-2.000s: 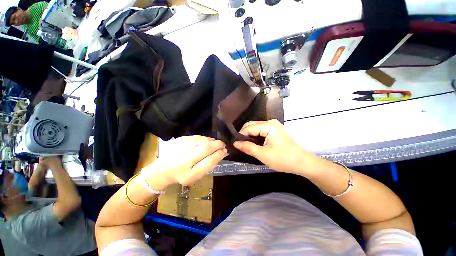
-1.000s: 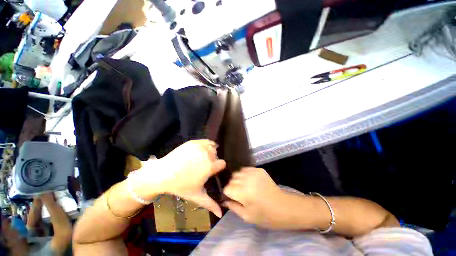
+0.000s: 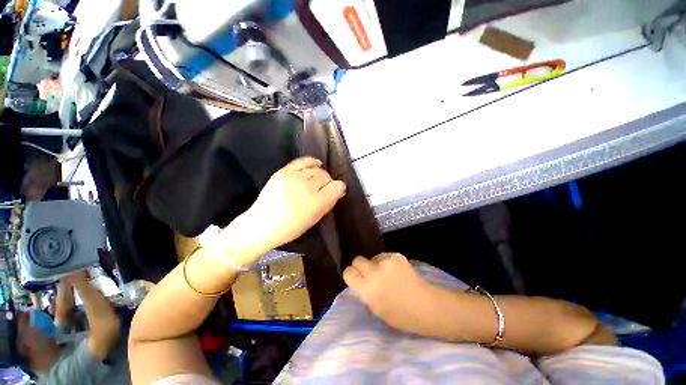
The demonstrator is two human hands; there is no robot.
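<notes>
A black garment piece (image 3: 218, 165) is draped left of the needle and hangs over the table's front edge. Its narrow brown strip (image 3: 320, 147) runs from the presser foot area (image 3: 310, 94) down toward the wearer. My left hand (image 3: 293, 203) lies on the strip and the black cloth below the needle, fingers bent over the cloth. My right hand (image 3: 383, 282) is closed on the lower end of the brown strip, near the lap. The fingertips of both hands are partly hidden.
Thread snips (image 3: 515, 77) and a small brown scrap (image 3: 506, 43) lie right of the needle. A strapped dark red case (image 3: 323, 34) is on the machine. A ruled tape (image 3: 526, 179) runs along the front edge. Cardboard (image 3: 271, 289) is below. Another person (image 3: 75, 338) is at lower left.
The view has moved closer to the machine. My hands have come down toward the lap from the table edge, then my left hand has moved up along the strip. The strip is now stretched straight.
</notes>
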